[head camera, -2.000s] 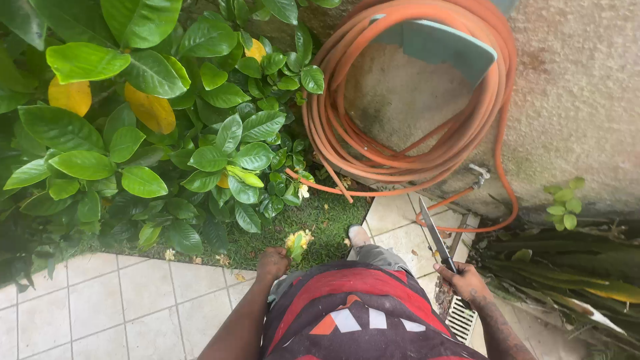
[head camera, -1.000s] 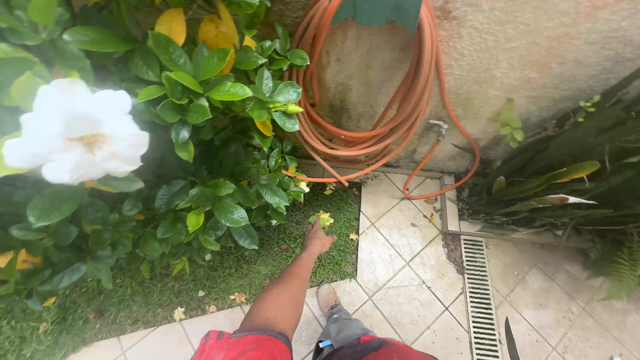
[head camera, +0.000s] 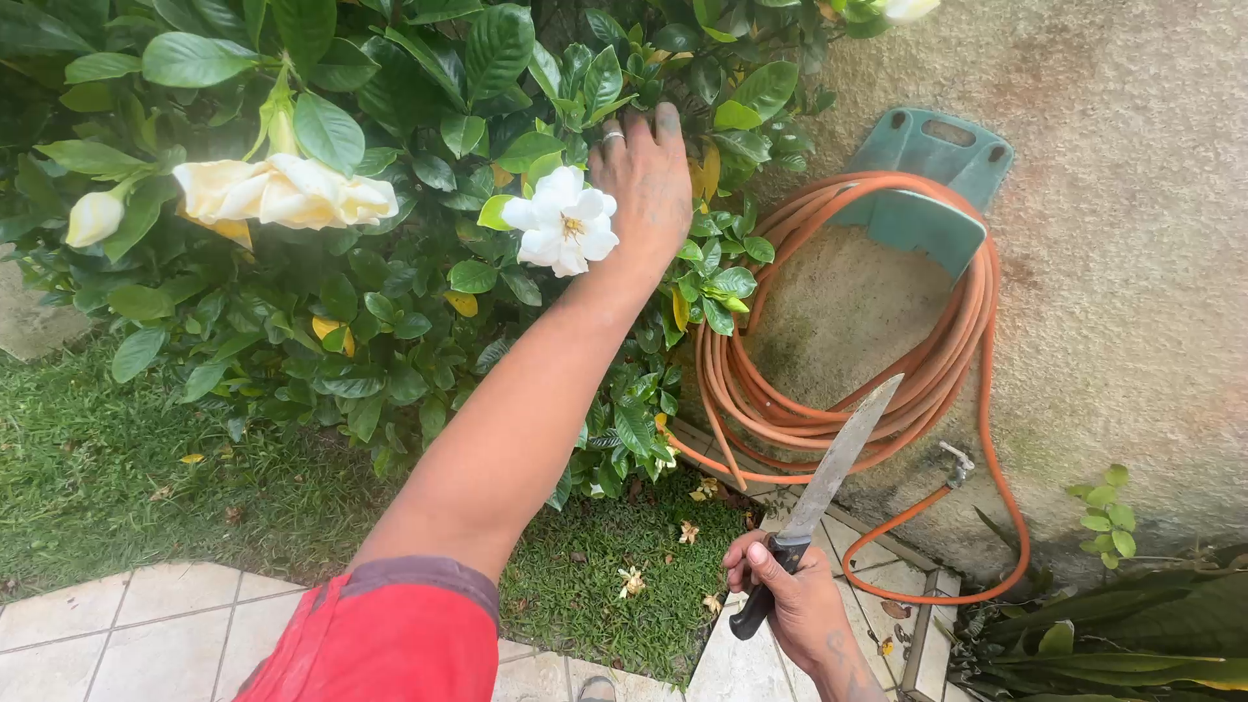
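My left hand (head camera: 643, 180) reaches into the upper part of a leafy gardenia bush (head camera: 390, 322), with a ring on one finger. Its fingertips go in among the leaves, so whether they grip anything is hidden. An open white gardenia flower (head camera: 564, 222) is just left of the wrist. My right hand (head camera: 801, 606), lower right, is closed around the black handle of a knife (head camera: 843, 458), whose blade points up and to the right in front of the hose. A cream gardenia bloom (head camera: 283, 193) and a pale bud (head camera: 95, 218) hang at the left.
A coiled orange garden hose (head camera: 960, 331) hangs on a green plastic holder (head camera: 921, 185) on the rough wall (head camera: 1121, 292). A metal tap (head camera: 959, 463) sits below. Fallen flowers (head camera: 632, 583) lie on the grass beside pale tiles (head camera: 161, 624). Long-leaved plants (head camera: 1131, 629) grow lower right.
My left hand, low over the grass with a yellowish flower a second ago, is now up in the bush, and that flower is not seen in it. The knife has come fully into view.
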